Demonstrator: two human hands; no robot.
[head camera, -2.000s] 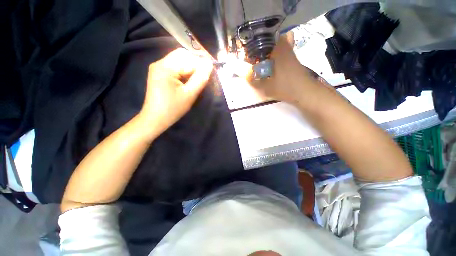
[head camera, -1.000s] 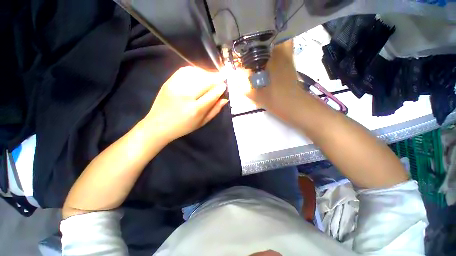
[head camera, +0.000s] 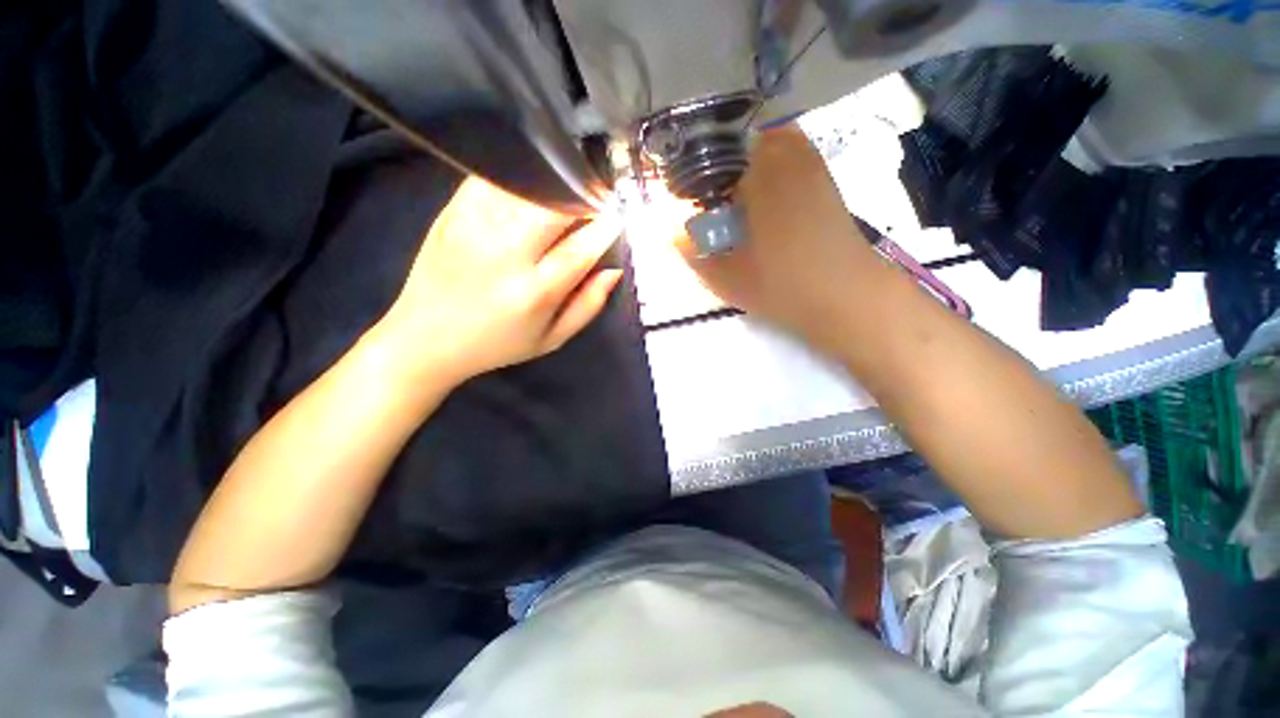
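A large black cloth (head camera: 548, 435) lies over the left of the white table and hangs down at the lap. My left hand (head camera: 512, 281) rests on it, with its fingertips at the cloth's right edge beside the brightly lit needle area (head camera: 625, 204). The glare hides whether the fingertips hold anything. My right hand (head camera: 779, 211) is right of the needle area, partly behind the round tension knob (head camera: 716, 232) of the sewing machine (head camera: 660, 56). Its fingers are hidden by the knob and washed out by the lamp, so its hold cannot be seen.
Pink-handled snips (head camera: 922, 276) lie right of my right wrist. A ragged bunch of black pieces (head camera: 1109, 232) is at the table's right. A graduated strip (head camera: 786, 456) runs along the front edge. A green crate (head camera: 1186, 463) and pale cloth (head camera: 943, 589) are below right.
My left hand has moved down from its earlier place and now lies flatter on the cloth. The snips show more beside my right wrist. The machine head fills more of the view's top.
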